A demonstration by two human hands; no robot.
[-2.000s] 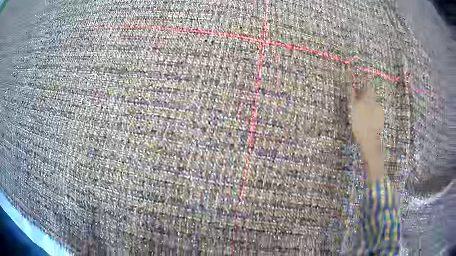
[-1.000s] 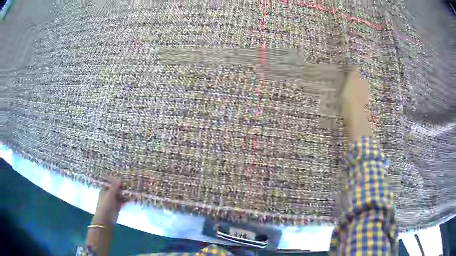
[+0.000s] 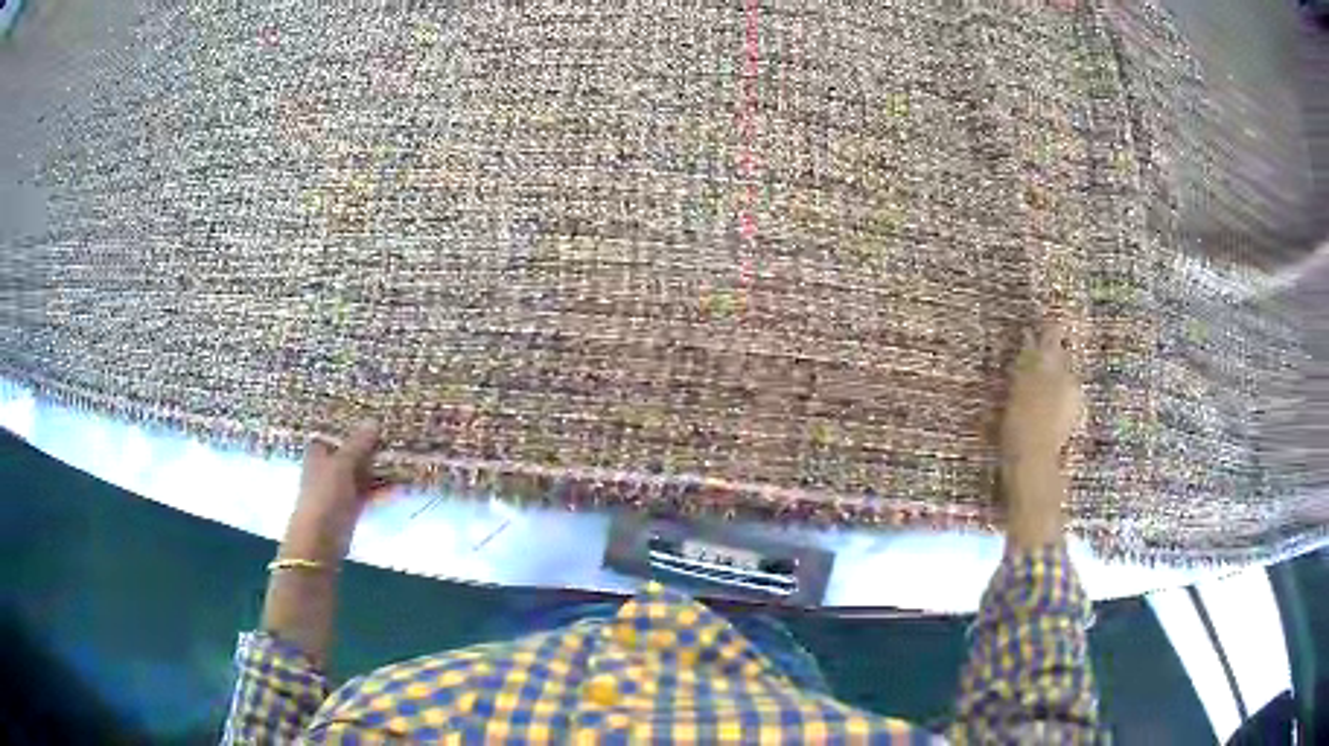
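Brown-beige nubby tweed fabric point(image 3: 583, 262) covers most of the view, with a fringed edge point(image 3: 700, 496) along the near side. My left hand point(image 3: 343, 459) is at this fringed edge, its fingers on the fabric border; whether they pinch it cannot be told. My right hand point(image 3: 1041, 401) lies on the fabric at the right, inward from the edge, its fingers pointing away from me; its fingertips are blurred. A red laser line point(image 3: 749, 161) runs lengthwise over the fabric between my hands.
White underlay paper point(image 3: 539, 547) shows below the fringe. A grey metal clamp point(image 3: 722, 560) sits at the near table edge between my hands. Dark green floor point(image 3: 131, 539) lies below the edge. White strips point(image 3: 1217, 641) show at the lower right.
My view has shifted toward the near edge. My left hand came into view at the fringe. My right hand has moved back toward me over the fabric. The crossing laser line has mostly left the view.
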